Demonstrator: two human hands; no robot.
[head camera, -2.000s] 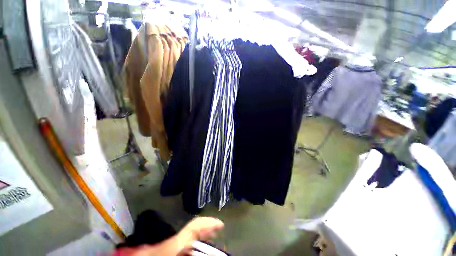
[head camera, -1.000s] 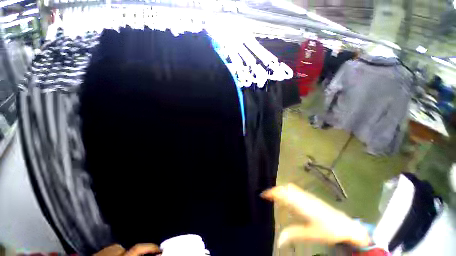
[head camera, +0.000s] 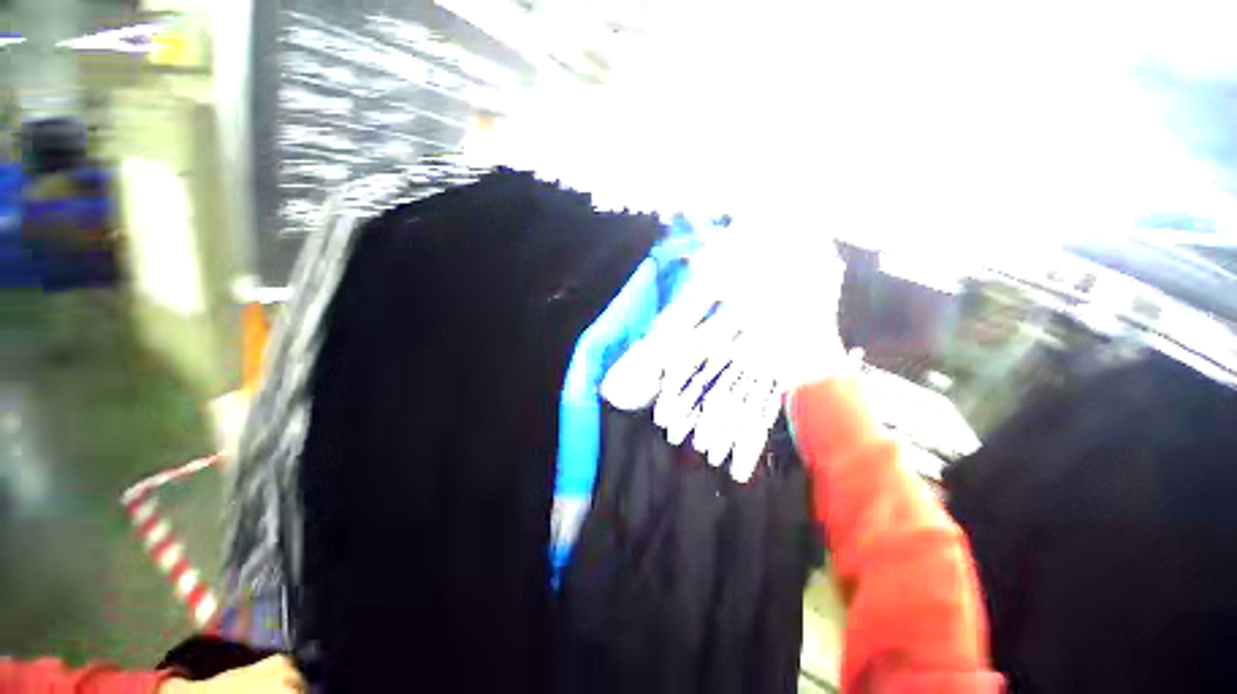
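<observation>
Black garments (head camera: 434, 447) hang close together in front of me. A bright blue strip (head camera: 581, 427) hangs down between them. White hanger ends (head camera: 705, 386) stick out at the upper right of the row. My right arm, in a red-orange sleeve, reaches up to these hangers; the hand itself is lost behind them or in the glare. My left hand (head camera: 251, 675) is low at the left, cut off by the bottom edge, beside a dark item; its fingers and any hold are unclear.
Grey-and-white garments (head camera: 278, 461) hang at the row's left end. More black cloth (head camera: 1099, 529) is at the right. Red-and-white striped tape (head camera: 174, 556) runs over the green floor at the left. A blurred person (head camera: 68, 203) is at the far left. Glare covers the top.
The view has turned and the hanging row looks different. My right arm has gone from open-handed beside the row up to the hangers. My left hand is further left; the white item near it is out of sight.
</observation>
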